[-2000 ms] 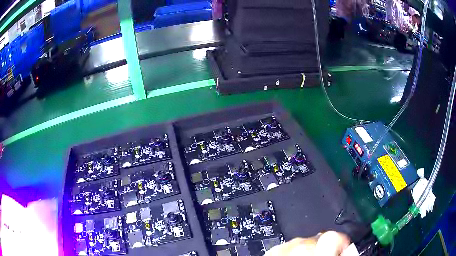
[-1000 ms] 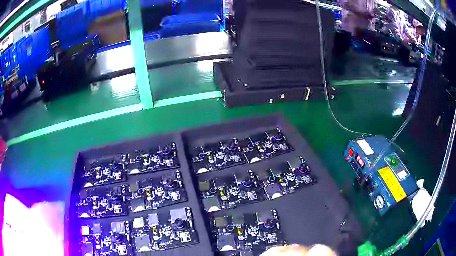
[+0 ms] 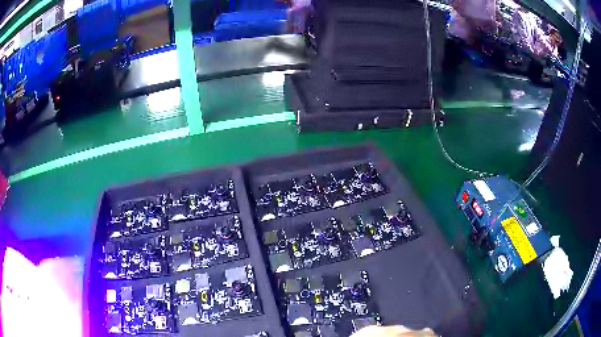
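Observation:
A black foam tray (image 3: 422,276) with a centre divider lies in front of me. Circuit boards (image 3: 211,295) sit in rows in both sections. The right section has a bare stretch at its lower right. A small part of a hand (image 3: 394,331), seemingly my right, shows at the bottom edge beside the lowest boards of the right section. Its fingers and anything it holds are cut off. My left hand is not in view.
A blue controller box (image 3: 506,227) with a yellow label stands at right, beside a white crumpled wipe (image 3: 557,267) and a clear hose (image 3: 568,118). Stacked black trays (image 3: 369,66) stand behind. A white-violet glow (image 3: 43,293) is at left. A person's pink sleeve shows at upper right.
The hand has sunk towards the bottom edge. The green hose fitting has left the picture and the hose hangs further right. The view has shifted slightly.

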